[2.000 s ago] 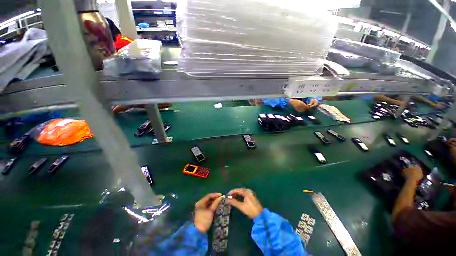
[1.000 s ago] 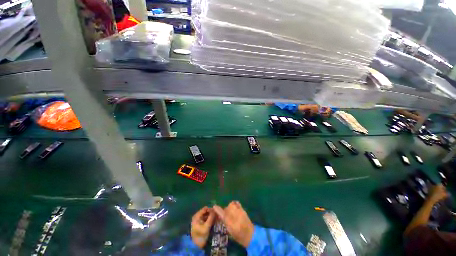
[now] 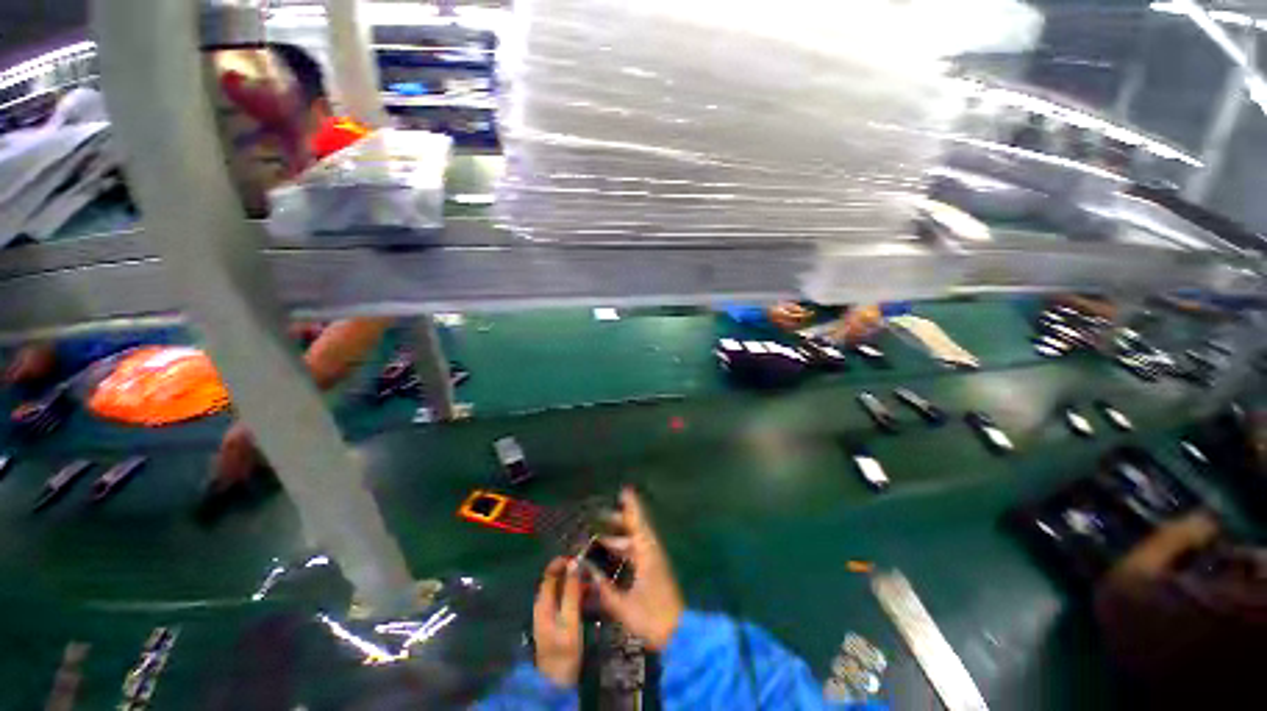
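My left hand (image 3: pixel 559 618) and my right hand (image 3: pixel 639 576) are together at the lower middle. Their fingers are on a small dark keypad phone (image 3: pixel 605 558), partly covered and blurred. Below it lies a part strip (image 3: pixel 621 670) with pale squares, partly hidden by my hands and sleeves. A red-orange phone (image 3: pixel 498 511) lies just beyond my left fingers, its right end blurred. A black phone with a pale face (image 3: pixel 511 458) lies behind it. I cannot make out any small part at my fingertips.
A slanted grey post (image 3: pixel 271 375) stands left, with shiny film (image 3: pixel 389 636) at its foot. A long flat strip (image 3: pixel 928 646) and a short strip (image 3: pixel 855 667) lie right. A neighbour's hand (image 3: pixel 1167 549) is over a black tray. Another person's arm (image 3: pixel 341 350) reaches in left.
A dark phone is now between my hands, and the black phone that lay at the middle of the belt is gone from there. Another person's arm has appeared by the post.
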